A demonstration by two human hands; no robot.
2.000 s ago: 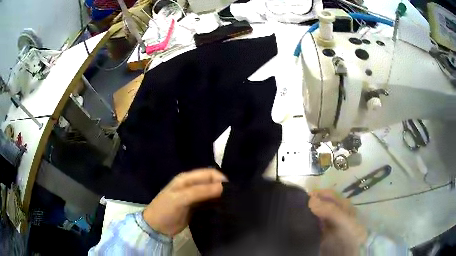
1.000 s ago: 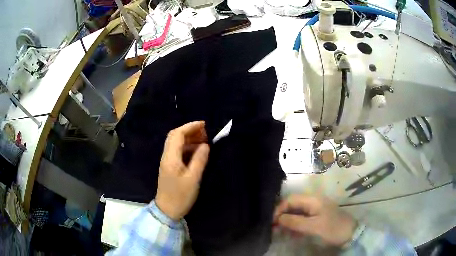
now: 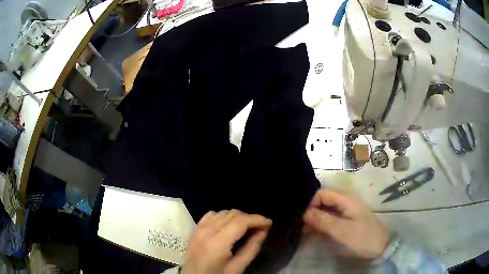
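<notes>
Black cloth panels [image 3: 214, 91] lie spread left of the white sewing machine head [image 3: 375, 69], with notched edges toward it. My left hand [image 3: 228, 243] is at the cloth's near end, thumb and fingers pinching its edge. My right hand [image 3: 346, 222], slightly blurred, pinches the cloth's right edge near the table front. The shiny needle plate [image 3: 328, 147] is right of the cloth, which is not under the presser foot as far as I can see. The needle itself cannot be made out.
Thread snips [image 3: 407, 184] lie right of the needle area, with scissors [image 3: 461, 139] and a thin light tool [image 3: 439, 158] beyond. Small round metal pieces [image 3: 380, 156] sit beside the foot. A pink item [image 3: 170, 9] is at the back. A curved table edge [image 3: 59, 88] is at left.
My left hand moved from over the cloth down to its near end. My right hand now pinches the right edge a little higher. The view has shifted, and white table shows at lower left.
</notes>
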